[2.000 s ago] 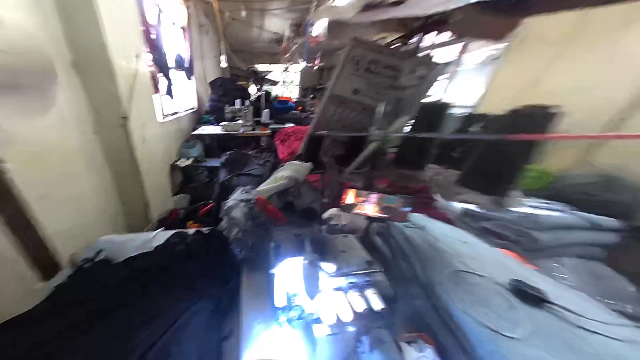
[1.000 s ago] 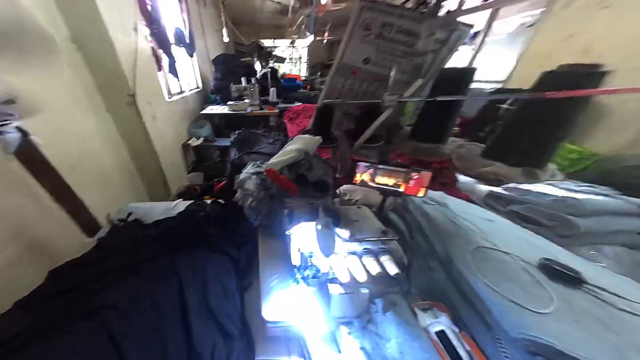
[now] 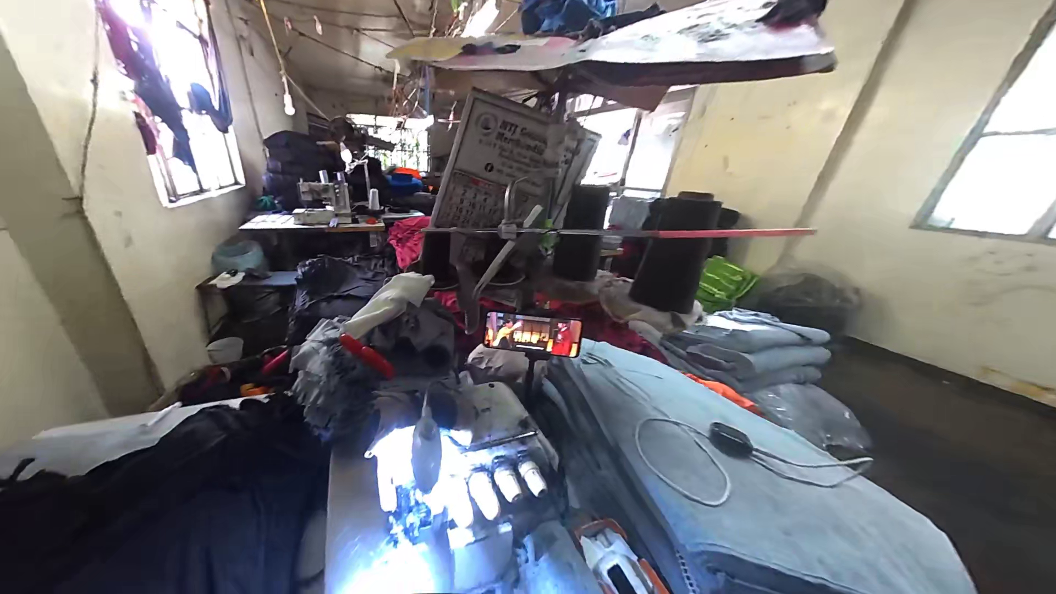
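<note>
Neither of my hands shows in the head view. A serger sewing machine [image 3: 495, 412] stands at the lower middle, its needle area washed out by a bright lamp. Several tension knobs [image 3: 495, 487] line its front. Behind it a phone [image 3: 533, 334] on a small stand shows a lit picture. To the right lies a stack of light blue denim [image 3: 742, 511] with a looped cable and a small dark device [image 3: 731, 440] on top. Black fabric [image 3: 165, 495] is heaped at the left. Red-handled scissors or a similar tool [image 3: 367, 356] rest by grey scraps [image 3: 326, 379].
Large dark thread cones [image 3: 676, 252] stand behind a thin horizontal rod [image 3: 734, 233]. A printed board [image 3: 495, 165] leans behind them. Folded jeans [image 3: 751, 351] and a plastic bag [image 3: 813, 417] lie at the right. Another sewing machine [image 3: 326, 202] stands on a far table.
The view has swung to the right and tilted slightly, so the right wall and its window now show. No hand appears in any of the frames.
</note>
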